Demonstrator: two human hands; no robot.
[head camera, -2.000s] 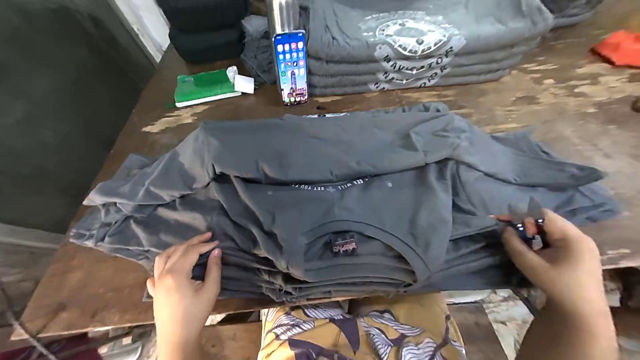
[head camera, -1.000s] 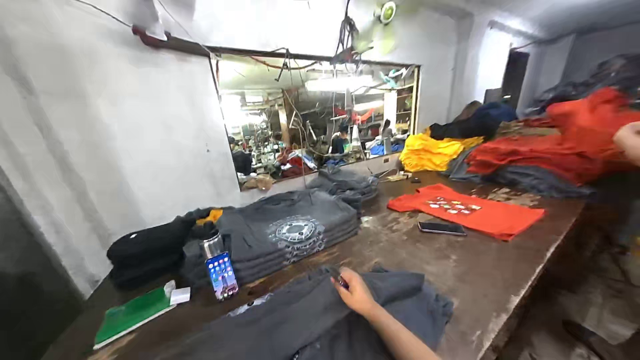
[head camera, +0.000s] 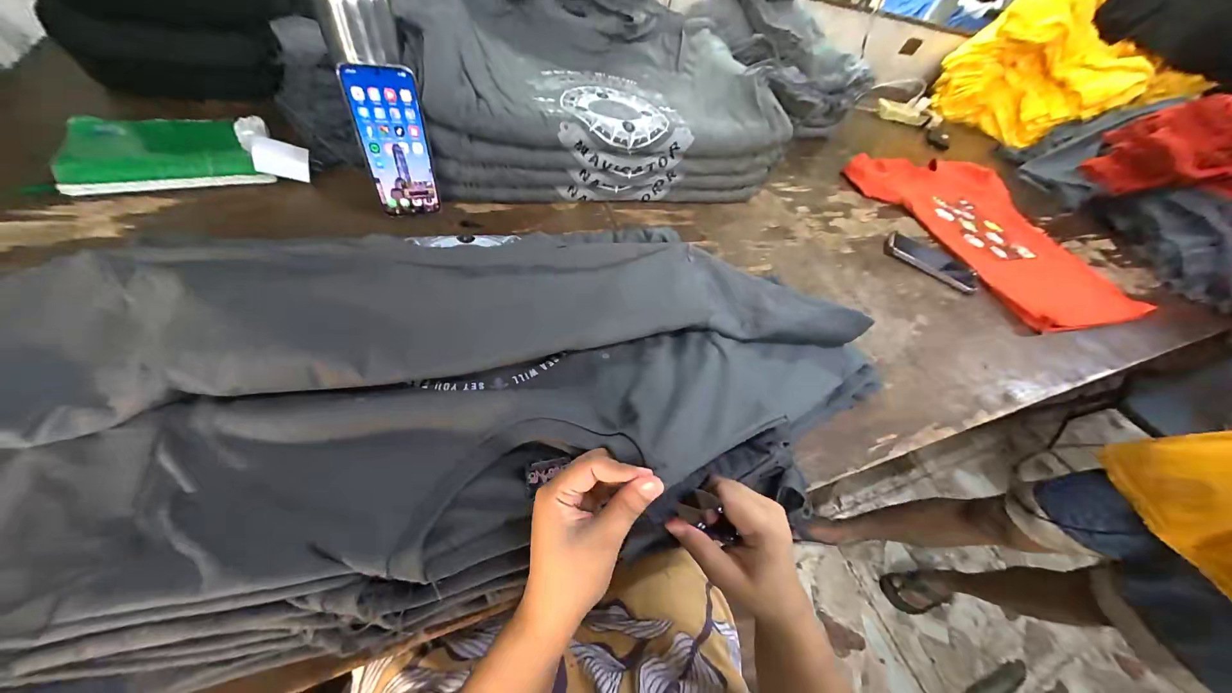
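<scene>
My left hand (head camera: 582, 529) is over the neckline of the top dark grey T-shirt (head camera: 289, 481), thumb and index fingertip pinched together; whether a fine thread lies between them cannot be told. Just to its right, my right hand (head camera: 751, 544) is closed around small dark snips (head camera: 707, 515), partly hidden by the fingers. Below that shirt lie several more in a stack, their collars towards me. The neck label (head camera: 547, 471) shows inside the collar beside my left hand. Patterned yellow cloth (head camera: 664, 602) covers my lap under both hands.
Behind the stack stand an upright phone (head camera: 390, 140), a metal bottle (head camera: 358, 31), a green book (head camera: 154, 154) and folded printed shirts (head camera: 616, 106). At right lie another phone (head camera: 931, 262) and an orange cloth piece (head camera: 1020, 241). Beyond the table edge (head camera: 1020, 385), another person's legs (head camera: 972, 529) show.
The view has swung down from the room to the stack. My left hand, out of sight one second ago, is back in view. Both hands are now close together near the collar; two seconds ago they were wide apart.
</scene>
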